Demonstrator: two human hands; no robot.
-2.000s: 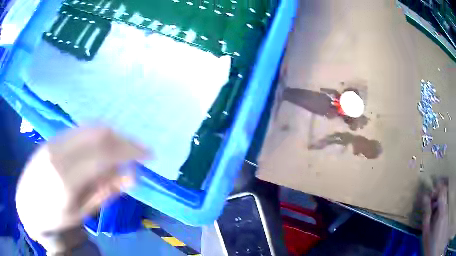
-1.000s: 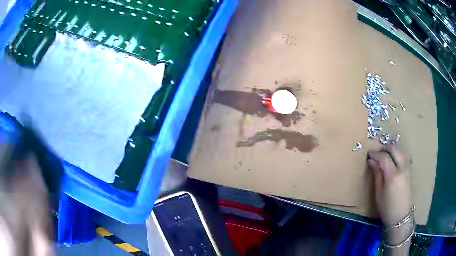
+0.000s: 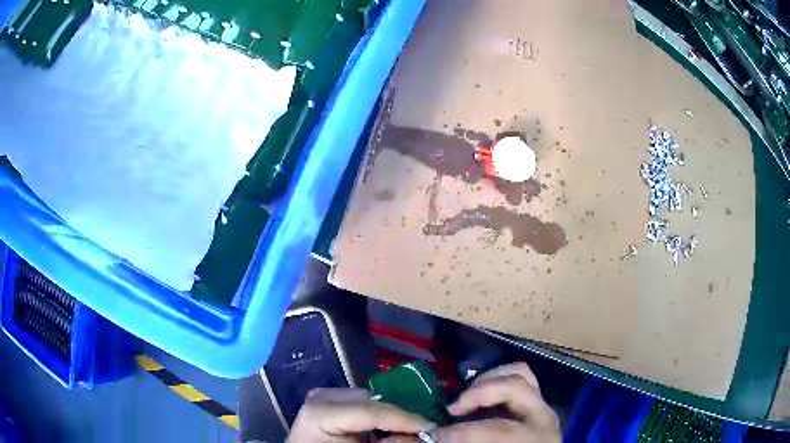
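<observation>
A glossy green moulded part [image 3: 407, 387] is held low over the lap at the bottom of the view. My left hand [image 3: 351, 415] grips it from the left, and my right hand [image 3: 504, 405] is closed on its right side. A small silvery bit [image 3: 426, 436] shows between the fingers at the bottom edge; I cannot tell which hand holds it. Both hands are cut off by the frame's lower edge. A loose pile of small metal fittings [image 3: 663, 182] lies on the right of the cardboard sheet [image 3: 598, 294].
A blue crate [image 3: 290, 242] with green parts and a white liner sheet [image 3: 147, 130] stands left. A white-topped pot [image 3: 513, 159] sits by dark wet stains. A smartphone [image 3: 305, 359] lies beside my left hand. Green parts [image 3: 736, 52] are heaped at upper right.
My right hand has left the metal fittings and come down to the lap. My left hand has moved from the crate side to meet it. A green part now shows between them.
</observation>
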